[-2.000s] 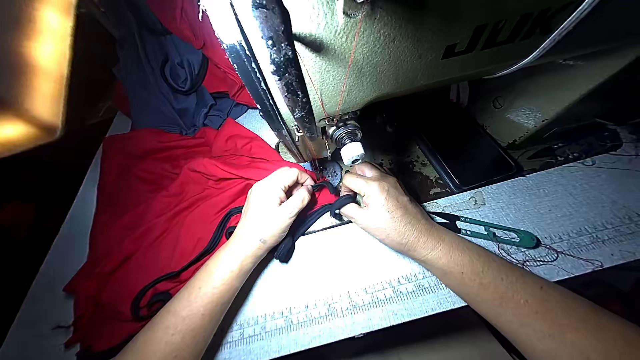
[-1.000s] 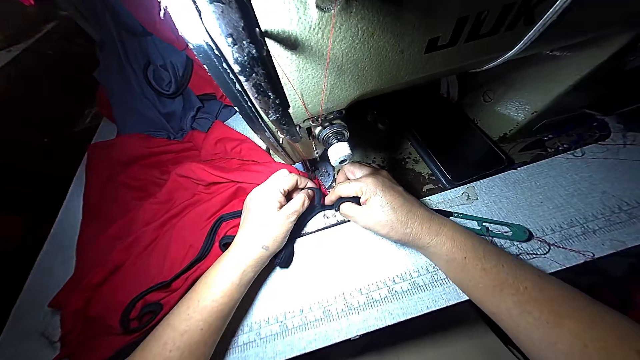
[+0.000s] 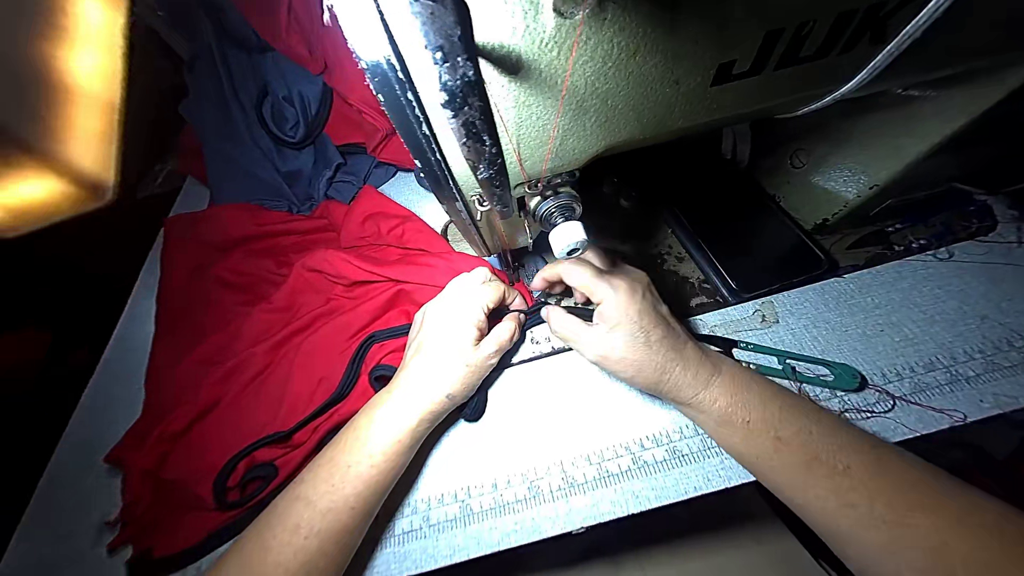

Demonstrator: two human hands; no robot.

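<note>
Red fabric with black binding along its edge lies on the sewing machine table, its right end at the presser foot. My left hand pinches the black binding between thumb and index finger just in front of the foot. Close beside it on the right, my right hand has its thumb at the same dark strip, the index finger raised a little over it. Whether those right fingers grip the strip cannot be told. Red thread runs down to the needle area, partly hidden by the fingers.
A green Juki machine head stands over the work. Green thread snips lie right of my right hand, loose thread beside them. Behind them rests a dark phone. Dark blue fabric lies at the back left. Ruler markings run along the table front.
My right hand's index finger and thumb have spread apart, where they were closer together at the black strip. My left hand stays at the binding by the foot.
</note>
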